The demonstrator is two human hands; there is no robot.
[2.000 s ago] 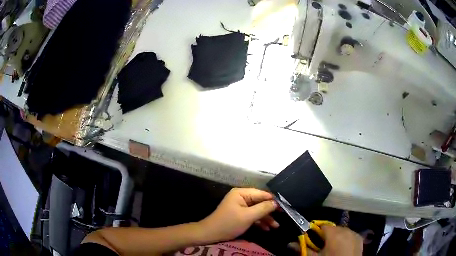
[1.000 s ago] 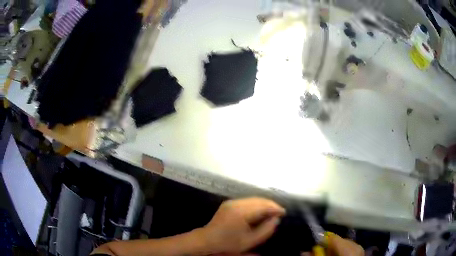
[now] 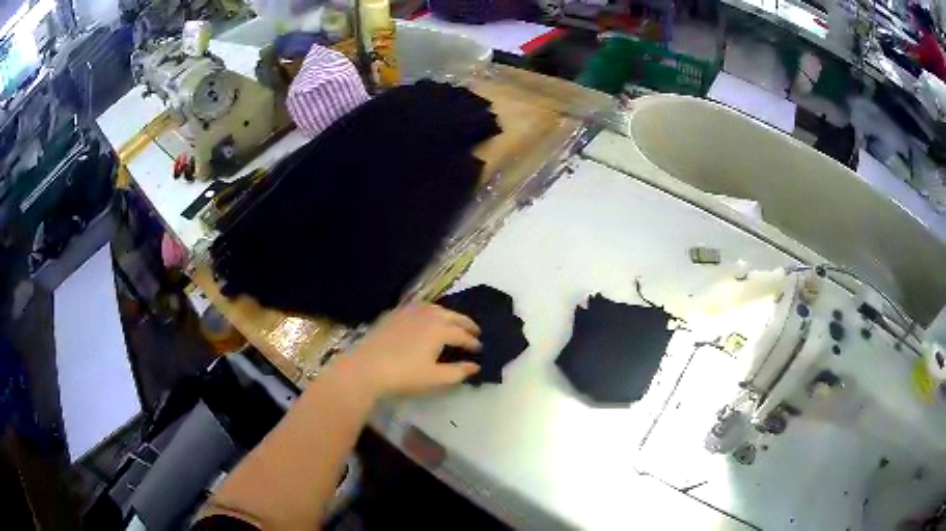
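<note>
My left hand point(image 3: 420, 347) lies on the left edge of the left small heap of black pocket pieces point(image 3: 500, 330), fingers bent over it; whether it grips a piece cannot be told. The right small heap of black pocket pieces point(image 3: 616, 351) lies beside it, nearer the sewing machine head, with a dark thread at its top corner. A large stack of black fabric panels point(image 3: 353, 207) lies beyond my left hand on the brown board. My right hand and the scissors are out of the picture.
The white machine head point(image 3: 819, 363) stands at the right. A brown patch point(image 3: 423, 446) is on the table's front edge. A striped cloth point(image 3: 326, 91) and another machine point(image 3: 202, 99) are beyond the stack. A long pale trough point(image 3: 799, 192) runs behind the table.
The view has swung left and up. My left hand has moved from the table's front edge to the left heap. My right hand, the scissors and the single pocket have left the picture.
</note>
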